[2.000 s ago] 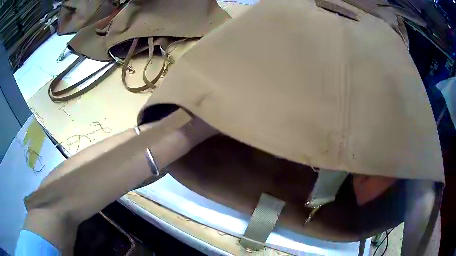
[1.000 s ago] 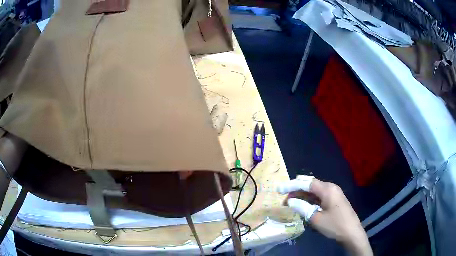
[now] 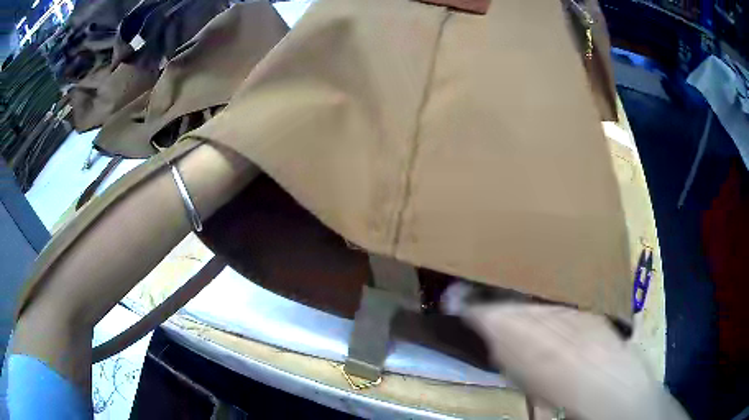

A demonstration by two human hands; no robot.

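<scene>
A large brown bag body (image 3: pixel 509 156) fills the middle, its opening towards me and a seam running down its face. My left forearm enters the opening at the left; the hand is hidden inside the bag. My right hand (image 3: pixel 550 340) is blurred at the opening's lower right, its white-covered fingertips at the dark interior. Whether it grips anything cannot be told. A beige webbing strap (image 3: pixel 374 324) hangs out of the opening beside it, with a gold metal ring (image 3: pixel 361 379) at its end. A reddish-brown patch (image 3: pixel 464 4) shows at the top.
Purple snips (image 3: pixel 643 281) lie on the pale table near its right edge. More brown bags (image 3: pixel 205 61) lie at the upper left. A brown strap (image 3: pixel 164 312) hangs at the lower left. Loose threads lie at the lower left. A red surface shows beyond the table at the far right.
My right hand has moved from beside the table's right edge to the bag's opening. The view has swung left, so the bag and snips sit further right; my left forearm shows again.
</scene>
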